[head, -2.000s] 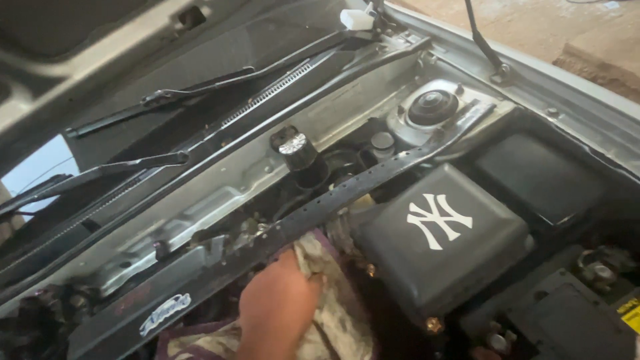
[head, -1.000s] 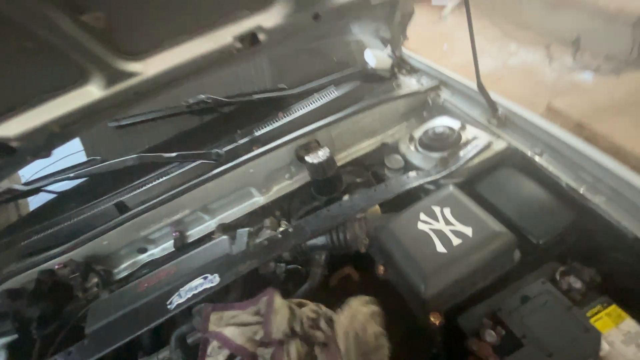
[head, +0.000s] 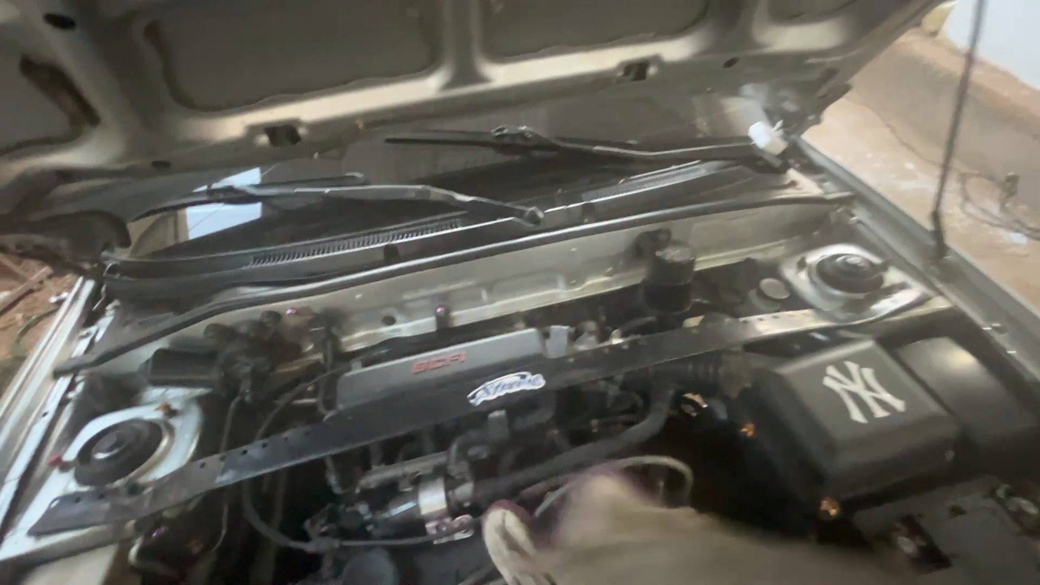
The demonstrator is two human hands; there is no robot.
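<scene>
A crumpled beige cloth with dark purple edging [head: 634, 528], blurred, fills the bottom centre over the front of the engine. No skin of my left hand or my right hand can be made out; whether a hand is under the cloth cannot be told. Behind the cloth, a dark perforated metal strut bar [head: 357, 431] bearing a blue and white sticker [head: 507, 389] crosses the engine bay between two strut towers. A grey engine cover [head: 455, 364] lies behind the bar. To the right of the cloth sits a black plastic box with a white emblem [head: 853, 406].
The raised hood [head: 463, 57] hangs over the windshield and wiper arms [head: 422, 193]. A thin hood prop rod [head: 957, 130] rises at the right fender [head: 967, 301]. Rubber hoses [head: 585, 455] and a metal clamp [head: 432, 497] lie close beside the cloth.
Two seconds ago a hand pressed the cloth by the strut bar; that hand no longer shows. The view has swung left, bringing in the left strut tower.
</scene>
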